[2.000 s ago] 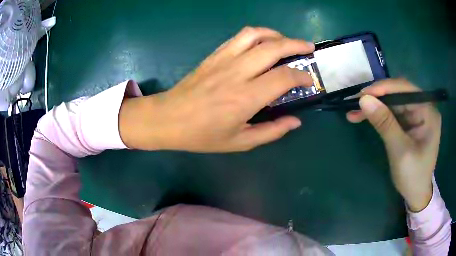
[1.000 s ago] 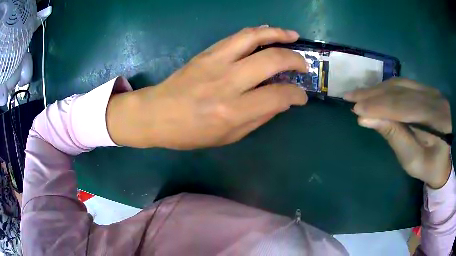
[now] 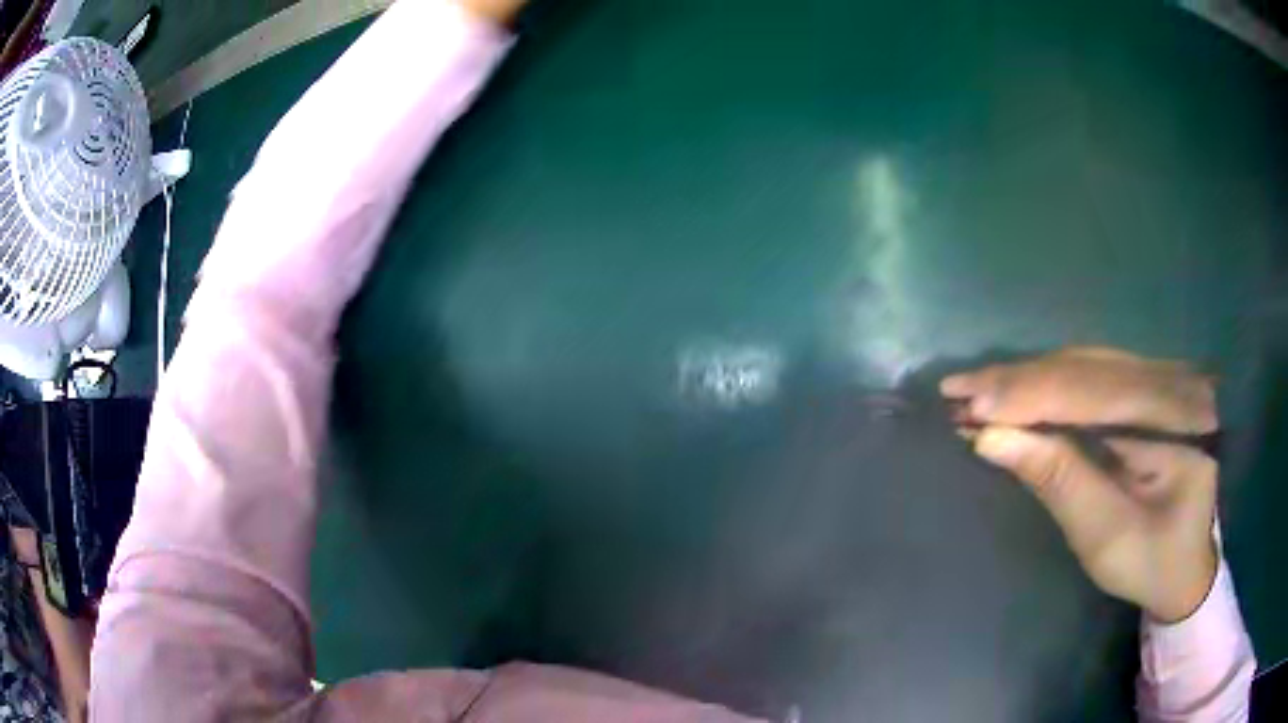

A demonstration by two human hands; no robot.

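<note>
My right hand [image 3: 1102, 466] is at the right over the green mat [image 3: 607, 269]. It is closed around the dark tweezers [image 3: 1151, 437], which run between thumb and fingers; their tips are blurred. My left arm stretches up to the top edge, where only a small part of my left hand or wrist [image 3: 495, 7] shows. Its fingers are cut off by the picture's edge. No phone unit is in view.
A white fan [image 3: 71, 184] stands at the far left with a white cord [image 3: 165, 269] beside it. A pale strip [image 3: 254, 50] crosses the far left side of the mat. A black item [image 3: 113, 480] lies below the fan.
My left hand has left the middle and reached forward past the top edge. The phone unit is out of view. My right hand has moved slightly down, off the unit, still holding the tweezers.
</note>
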